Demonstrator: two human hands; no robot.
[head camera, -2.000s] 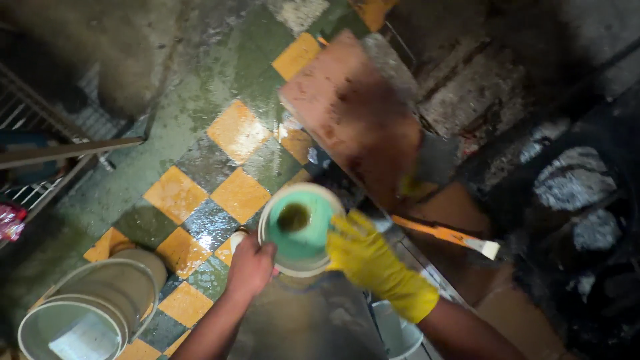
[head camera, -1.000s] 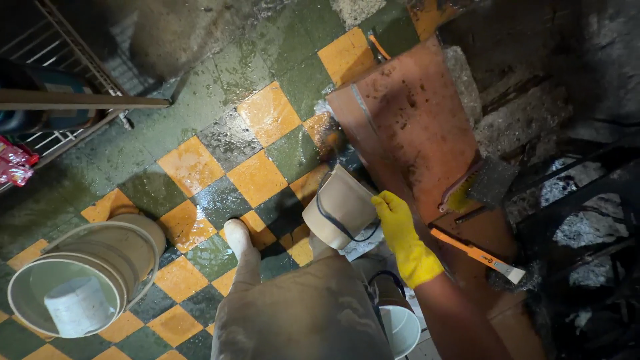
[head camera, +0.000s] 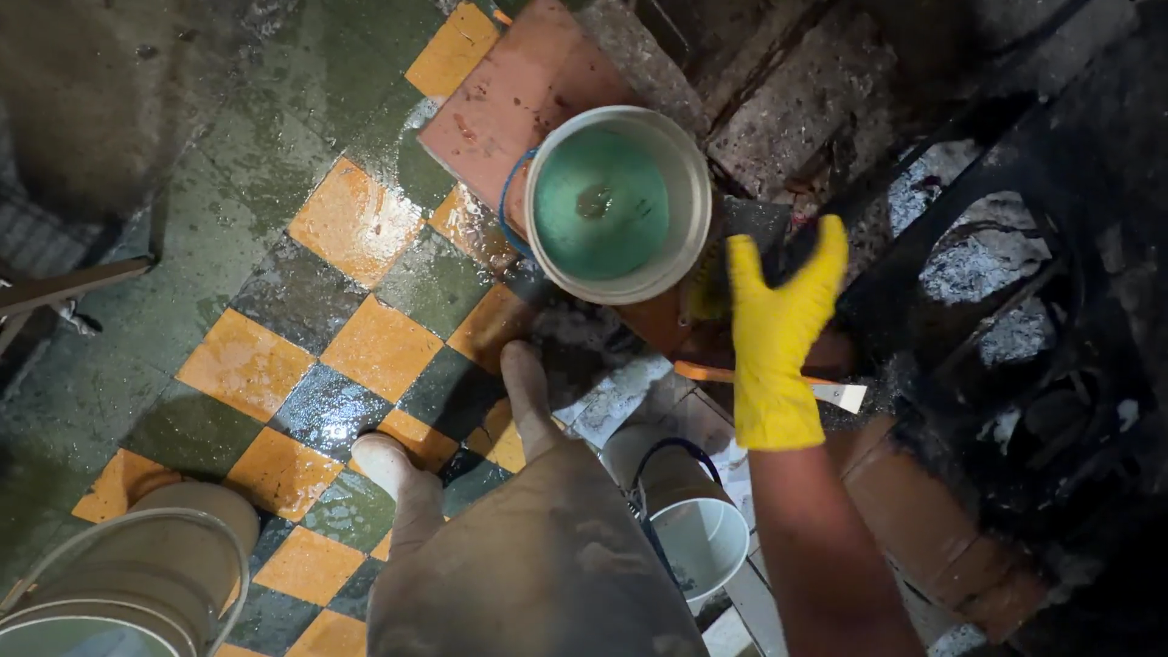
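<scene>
A white plastic bucket (head camera: 689, 205) with green liquid inside stands on the reddish slab (head camera: 511, 91), its blue handle hanging down on the left. Just right of the bucket is my right hand (head camera: 780, 338) in a yellow rubber glove, thumb and fingers spread, holding nothing. Beneath the glove lies a scraper (head camera: 839, 395) with an orange handle and a pale metal blade, partly covered by the hand. A dark brush or pad (head camera: 753, 219) rests beside the bucket, partly hidden. My left hand is out of view.
Another bucket (head camera: 703, 538) with a dark handle lies tilted near my legs. Larger pails (head camera: 196, 511) stand at the lower left. The checkered tile floor (head camera: 383, 347) is wet. A brown bar (head camera: 82, 285) juts in at left; dark, foil-covered clutter (head camera: 976, 265) fills the right.
The bucket, held beside my gloved hand earlier, now stands on the slab. My right hand has come off it, and my left hand, on a bucket two seconds ago, has left the view.
</scene>
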